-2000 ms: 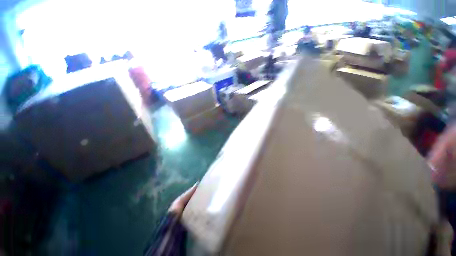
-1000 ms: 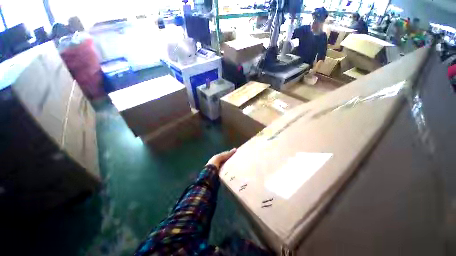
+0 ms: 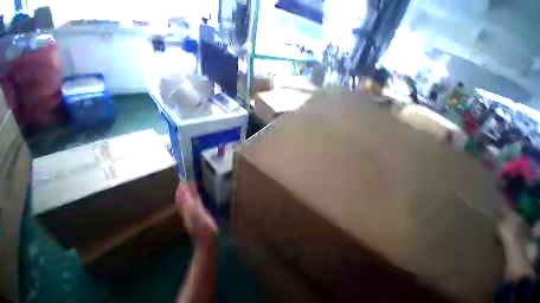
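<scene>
A large brown carton [image 3: 367,177] fills the centre and right in front of me, blurred and seen at an angle. My left hand [image 3: 196,216] is off the carton, to the left of its near left corner. It is raised, with the fingers up and slightly apart and nothing in it, and its forearm shows bare. My right hand [image 3: 514,239] is at the far right, blurred, against the right edge of the large carton. Its fingers are hard to make out, and a dark sleeve shows below it. The carton's underside is out of view.
Another closed carton [image 3: 106,165] stands on the green floor at left. A carton side [image 3: 10,207] is cut off at the left edge. Behind are a white-and-blue cabinet [image 3: 213,127], a small white box [image 3: 218,171], a blue crate [image 3: 87,100] and a red sack [image 3: 35,83].
My left hand has come off the large carton and moved left. The view has turned, and the carton now shows a plain top and a dark near side. My right hand has come into view.
</scene>
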